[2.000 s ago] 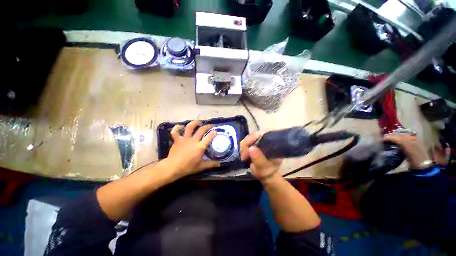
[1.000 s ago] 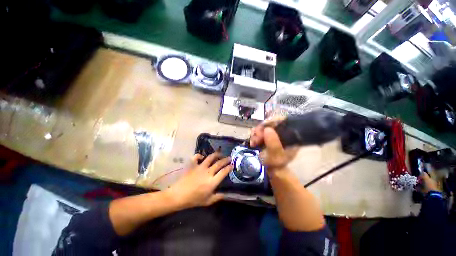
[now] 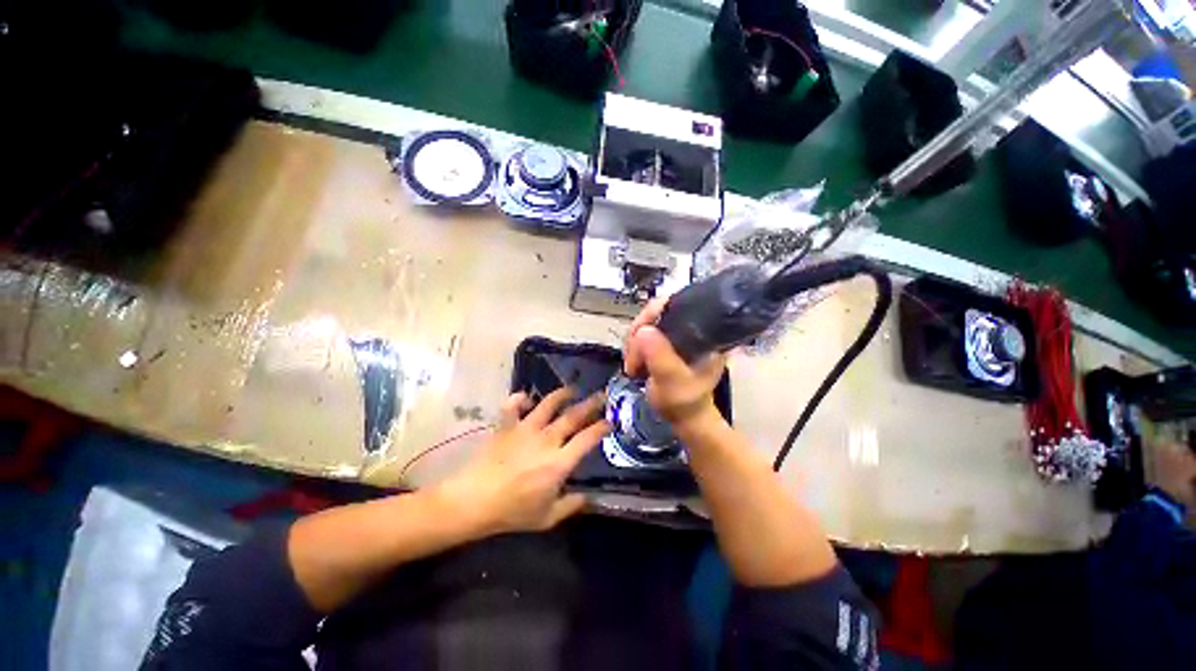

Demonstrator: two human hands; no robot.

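Observation:
A black front cabinet half [image 3: 558, 362] lies on the bench before me with a silvery speaker driver [image 3: 632, 439] in its right part. My left hand [image 3: 531, 459] rests with spread fingers on the shell and the driver's left edge. My right hand [image 3: 676, 374] is shut on the black electric screwdriver [image 3: 715, 315], above the driver's upper right part. The screwdriver hangs from a silvery spring [image 3: 826, 233]. Its tip is hidden by my right hand. A thin red wire trails left of the shell.
The screw feeder [image 3: 656, 171] stands behind the shell, the bag of screws [image 3: 774, 243] beside it. Two more drivers [image 3: 449, 168] lie left of the feeder. Another shell with driver [image 3: 929, 344] and a red wire bundle [image 3: 1045, 361] lie right. A dark shell pile [image 3: 118, 157] is left. Another person's hand [image 3: 1171, 465] shows far right.
The view has shifted, so the bench sits differently in the picture. My right hand and the screwdriver have swung leftward, closer over the driver. My left hand stays on the shell.

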